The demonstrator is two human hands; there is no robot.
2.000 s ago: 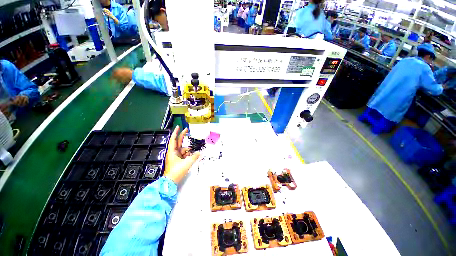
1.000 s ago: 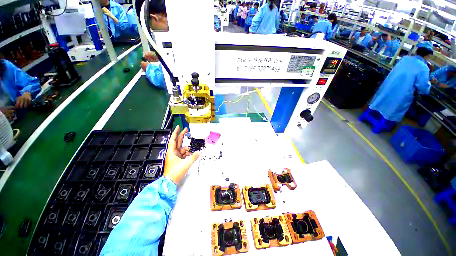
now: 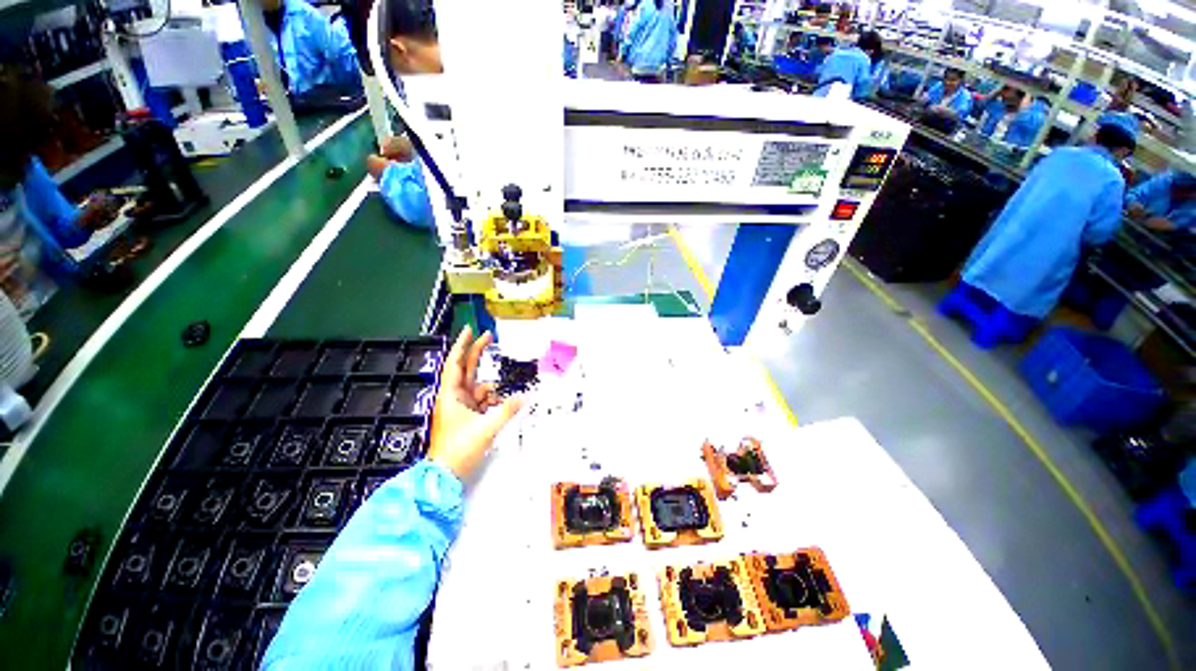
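Note:
My left hand (image 3: pixel 470 409) is at the left edge of the white machine table (image 3: pixel 630 420), fingers apart, beside a cluster of small loose black parts (image 3: pixel 516 375). I see nothing held in it. My right hand is not in view. Several orange fixtures with dark centres lie on the table, among them one at the front left (image 3: pixel 601 619) and a smaller one at the back right (image 3: pixel 741 465). The black blister tray (image 3: pixel 282 492) lies left of my arm, with housings in its nearer pockets. The brass hot-press head (image 3: pixel 521 269) is above the table's back.
A pink pad (image 3: pixel 559 357) lies beside the black parts. The machine's white crossbar (image 3: pixel 708 164) and control panel (image 3: pixel 839 216) stand behind. The green conveyor (image 3: pixel 144 400) runs along the left with small dark pieces on it. People in blue smocks work around.
My left hand has stayed almost still. Small dark pieces on the conveyor have shifted up and away. Across the conveyor, the person's hand has drawn back towards the machine. The fixtures look unchanged.

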